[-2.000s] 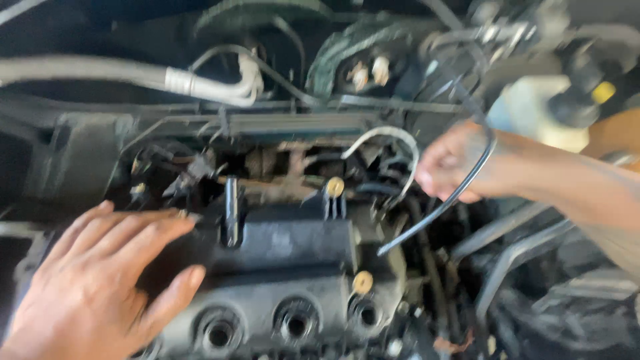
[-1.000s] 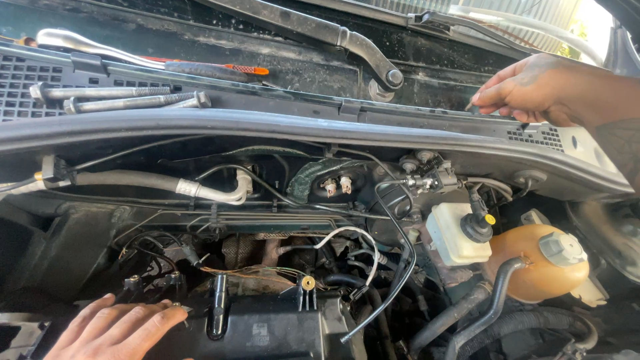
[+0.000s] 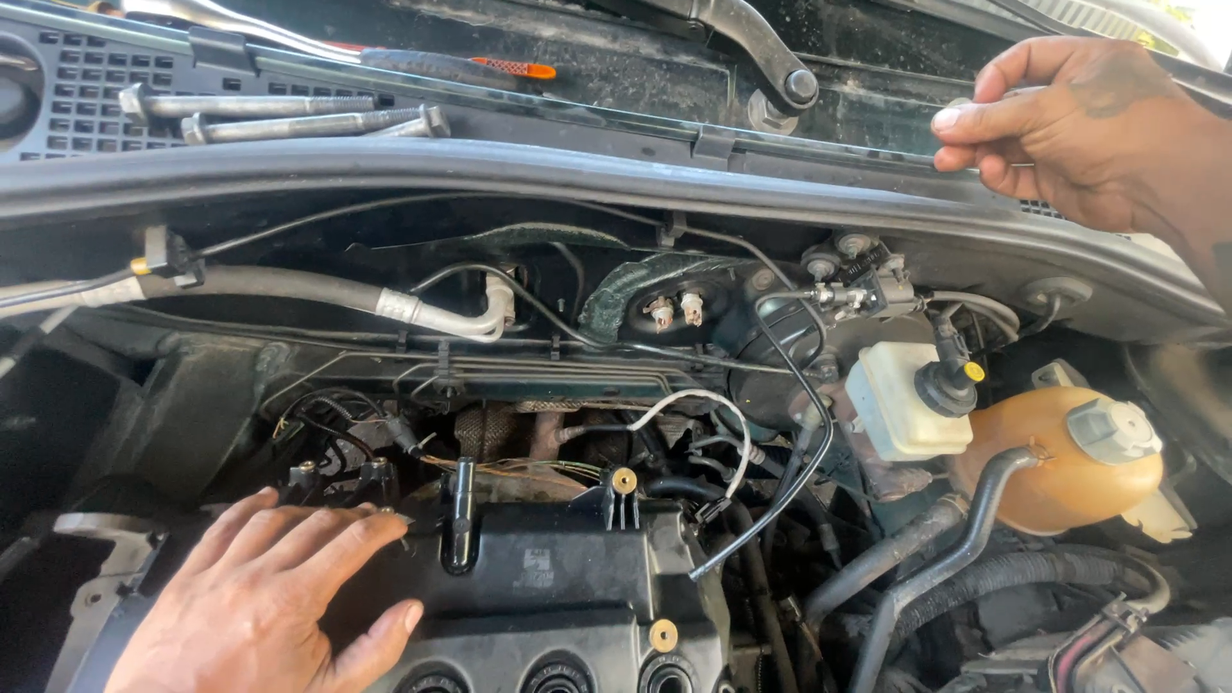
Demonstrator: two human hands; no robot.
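Note:
My left hand (image 3: 279,587) lies spread on the left part of the black engine valve cover (image 3: 549,558), palm down, fingers apart. To the right of its fingertips a dark metal stud or socket (image 3: 463,510) stands upright in a recess of the cover. My right hand (image 3: 1068,125) is raised over the cowl edge at the upper right, thumb and fingers pinched on a small object (image 3: 958,102) that is mostly hidden. Several long bolts (image 3: 298,125) lie on the cowl grille at the upper left, beside a ratchet wrench (image 3: 260,34).
A brake fluid reservoir (image 3: 905,399) and an orange-brown coolant tank (image 3: 1059,457) stand at the right. A loose black hose (image 3: 818,433) hangs over the cover's right end, beside a white curved cable (image 3: 736,414). The wiper arm (image 3: 751,43) crosses above the cowl.
My right hand has moved from beside the white cable up to the cowl edge. My left hand stays on the valve cover. The view has shifted to show the cowl with the bolts.

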